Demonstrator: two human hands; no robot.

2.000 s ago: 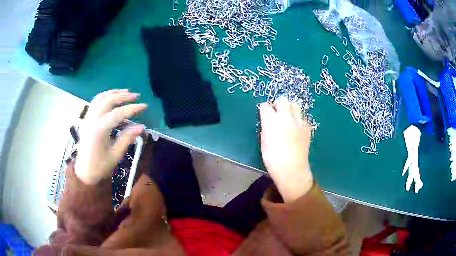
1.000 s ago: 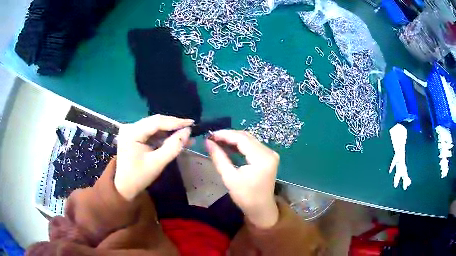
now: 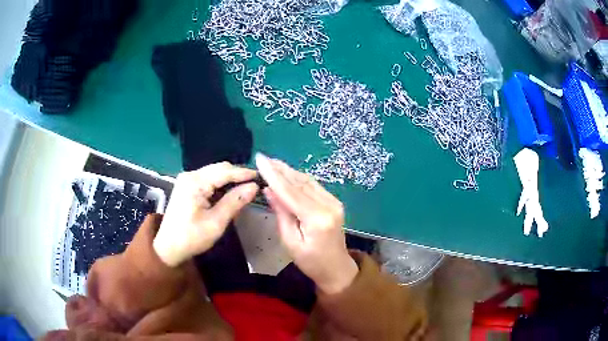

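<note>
My left hand (image 3: 203, 210) and my right hand (image 3: 303, 223) meet at the table's front edge, fingertips close together. Between them is a small dark piece (image 3: 259, 181), probably the black strap piece, mostly hidden by the fingers. My left thumb and fingers pinch it. My right fingers lie almost flat against it; whether they grip it, or a fitting, cannot be seen. A black ribbed sheet (image 3: 203, 106) lies just beyond my left hand. Small metal fittings (image 3: 357, 133) are heaped beyond my right hand, joining loose metal hooks (image 3: 267, 30).
Stacked black strips (image 3: 63, 53) lie far left. A white basket (image 3: 67, 230) of black pieces is below the edge at left. More hooks (image 3: 463, 113), a clear bag (image 3: 453, 33), blue bins (image 3: 530, 110) and a white glove (image 3: 528, 190) are at right. A clear tub (image 3: 410, 263) sits below the edge.
Two seconds ago my hands were apart, the right at the fittings. They came together with a black strap piece between them. Since then my right fingers have straightened and closed over it.
</note>
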